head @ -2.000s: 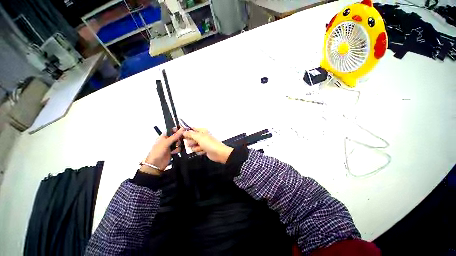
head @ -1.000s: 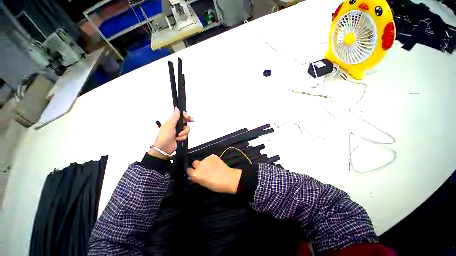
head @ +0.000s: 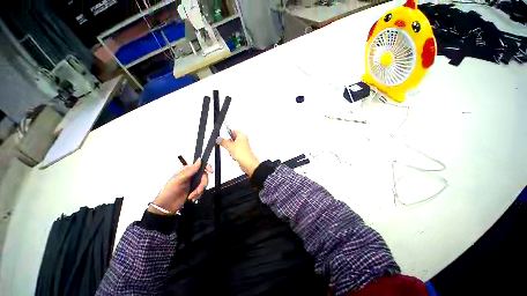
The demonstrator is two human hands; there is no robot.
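Note:
Long flat black fabric strips (head: 202, 128) stand up out of my left hand (head: 184, 186), which grips them at the centre left and fans them apart. Another black strip (head: 216, 159) runs up between my two hands. My right hand (head: 236, 147) is at the upper right of the strips, its fingertips at this strip's edge. A small metallic tip, likely the thread snips (head: 230, 132), shows at the right fingers; the rest is hidden in the hand. The main pile of black strips (head: 248, 231) lies below both hands, partly under my right sleeve.
A second bundle of black strips (head: 81, 248) lies at the left table edge. A yellow chick fan (head: 400, 52), a black adapter (head: 356, 91), a small black round item (head: 300, 99) and a pale cord loop (head: 420, 180) are to the right. More black pieces (head: 474, 34) lie far right.
My left hand has moved down and its strips have spread apart. My right hand has moved up from the pile to the upper part of the strips. The yellow-brown cord no longer shows.

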